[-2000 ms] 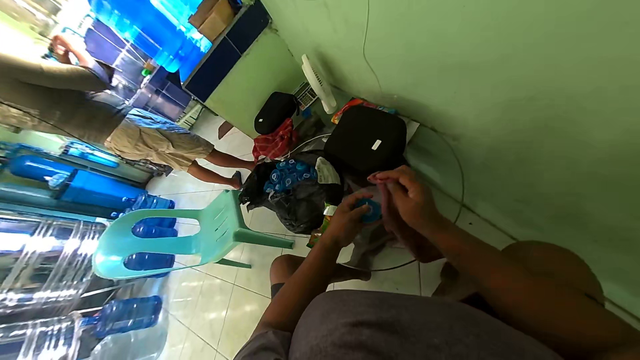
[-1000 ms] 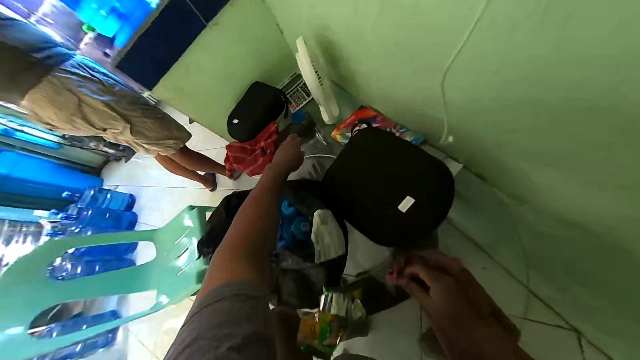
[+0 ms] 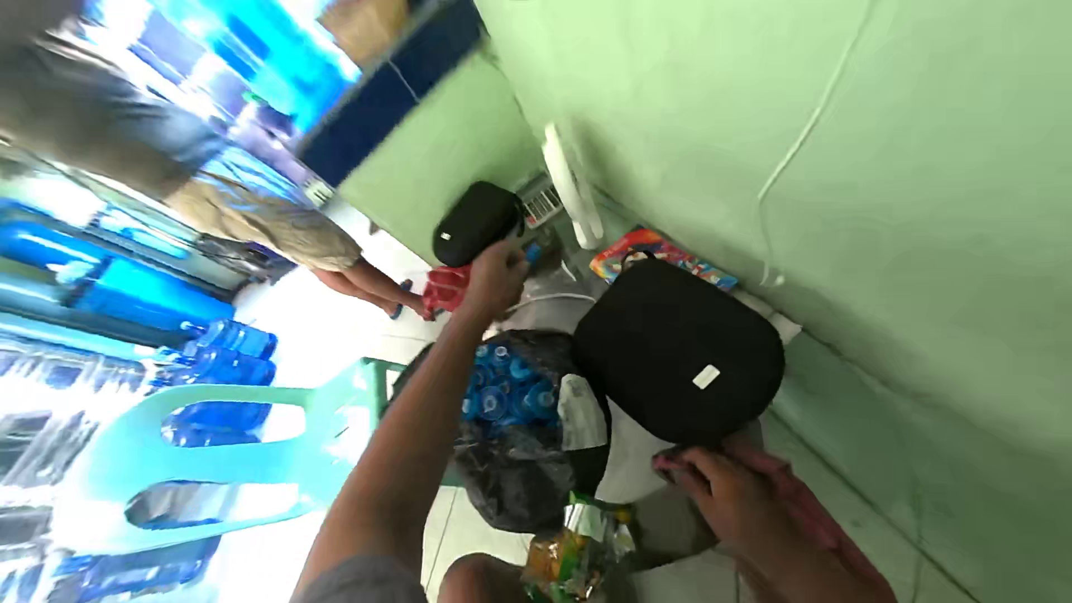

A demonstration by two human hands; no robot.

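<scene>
My left hand (image 3: 498, 280) reaches out beside a small black case (image 3: 477, 222) and a red cloth (image 3: 445, 287); its fingers are partly hidden, so whether it grips anything is unclear. Near my right hand (image 3: 720, 486), lower right, a pinkish-red cloth (image 3: 791, 494) trails along the forearm, and the fingers are closed on part of it. Just above that hand lies a large black case (image 3: 678, 352) with a small white label. Between my arms stands a black plastic bag (image 3: 519, 477) holding several blue bottle caps (image 3: 502, 389).
A green plastic chair (image 3: 335, 435) stands at the left, before blue water jugs (image 3: 226, 368). A person in shorts (image 3: 268, 222) stands beyond it. A white fan (image 3: 572, 184), a colourful package (image 3: 624, 251) and a wall cord (image 3: 804, 138) are at the green wall. Snack packets (image 3: 578, 544) lie below the bag.
Two seconds ago both hands were together near a round blue item. My left hand has since moved away toward the small black case, while my right hand stays by the large case.
</scene>
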